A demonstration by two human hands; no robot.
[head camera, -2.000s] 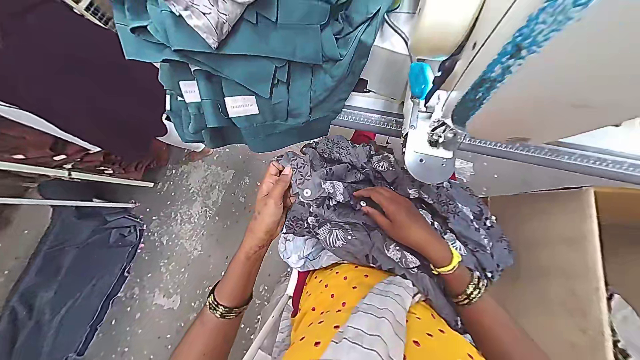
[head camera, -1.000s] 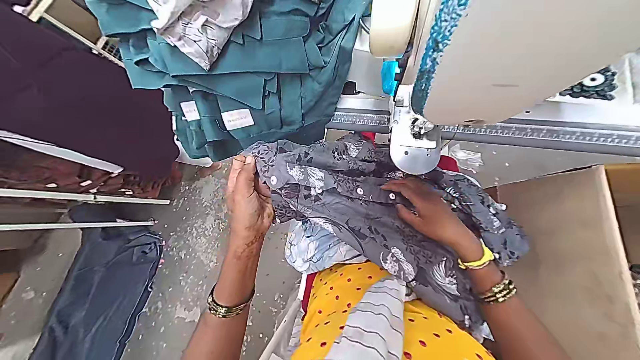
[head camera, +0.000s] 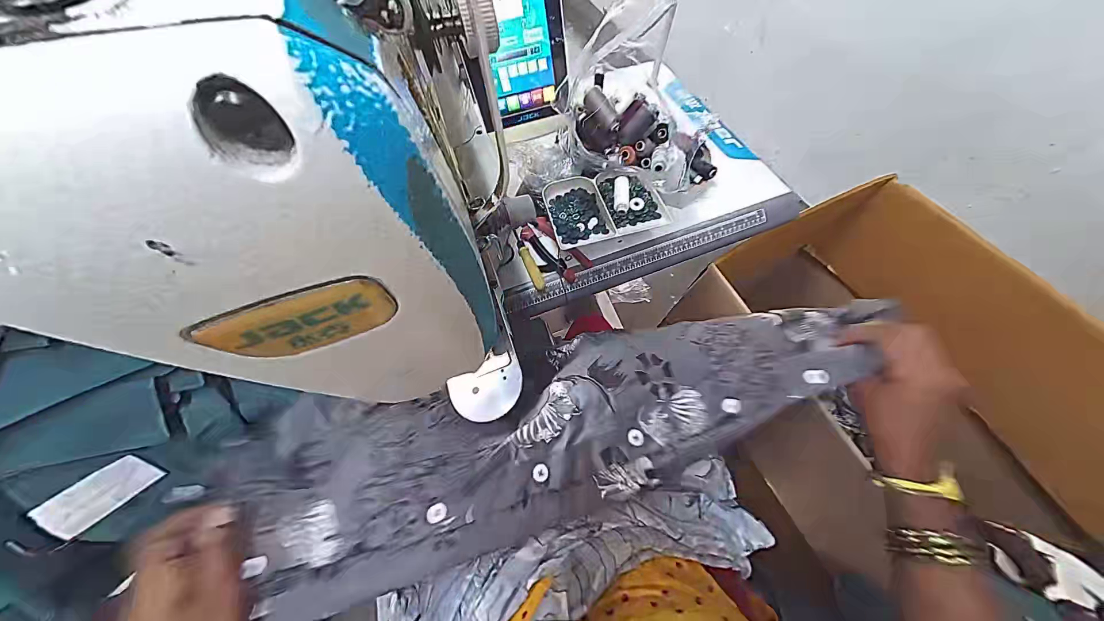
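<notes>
A grey floral-print garment (head camera: 604,405) is stretched across the view, with a row of several white buttons (head camera: 541,472) along its edge. My left hand (head camera: 185,561), blurred at the lower left, grips one end of it. The other end is in my right hand (head camera: 914,388), raised over the cardboard box at the right. Between the hands, the white round foot guard (head camera: 485,390) of a Jack sewing machine (head camera: 216,216) stands at the cloth's upper edge. Pale cloth (head camera: 690,509) lies under the garment, above my yellow dotted clothing (head camera: 664,591).
A cardboard box (head camera: 975,285) with dividers stands at the right. On the machine table are trays of dark buttons (head camera: 578,216), a yellow-handled tool (head camera: 531,268), a plastic bag of thread spools (head camera: 634,121) and a lit screen (head camera: 523,60). Teal garments (head camera: 69,414) lie at the left.
The garment, bunched up earlier, is now spread out lengthwise with its button row showing. My hands have moved far apart. The view has swung right and nearer the machine.
</notes>
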